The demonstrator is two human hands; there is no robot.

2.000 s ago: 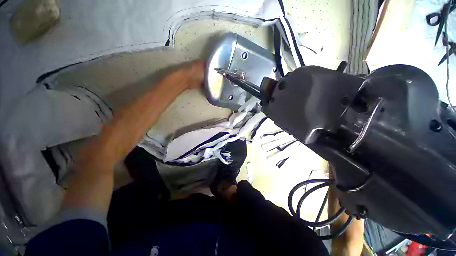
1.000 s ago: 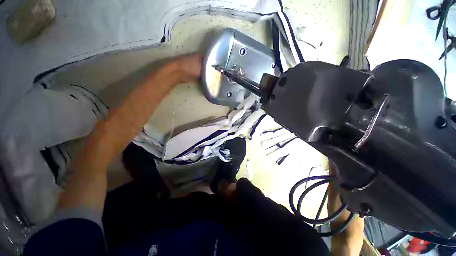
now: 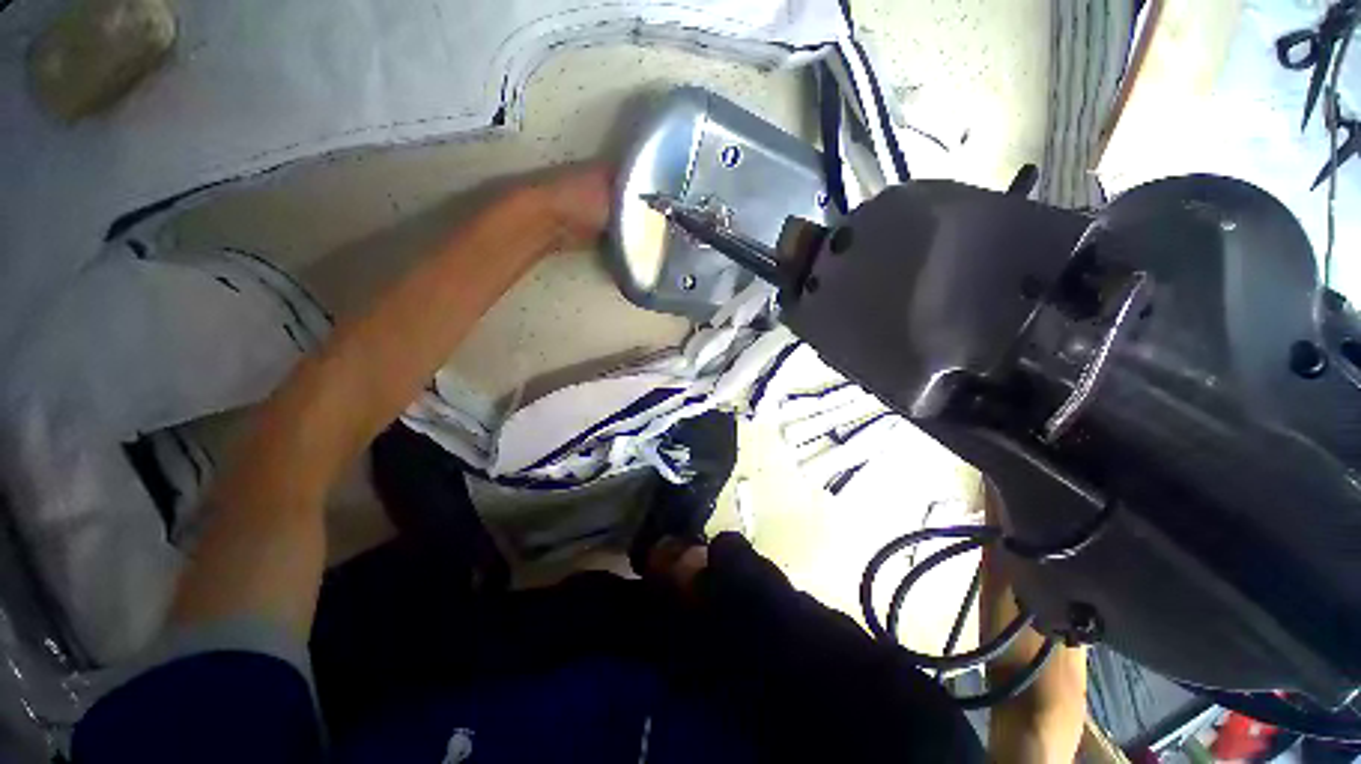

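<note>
The cutting machine is large and dark grey and fills the right side. Its silver base plate lies on the pale table, and a narrow upright dark blade guard runs between plate and motor. My left hand is at the plate's rounded end; its fingers are hidden by the plate. My right forearm shows below the machine; the right hand is hidden behind the motor body. White layered fabric with dark edges lies beyond and left of my left arm.
Striped white-and-black offcuts lie between plate and my body. A black cable loops under the machine. A tan-brown block sits on the fabric at top left. Dark scissors lie on white cloth at top right. A striped-edge stack stands beyond the machine.
The view shifts slightly between frames. My left hand stays at the base plate, and the machine shows no clear movement over the table.
</note>
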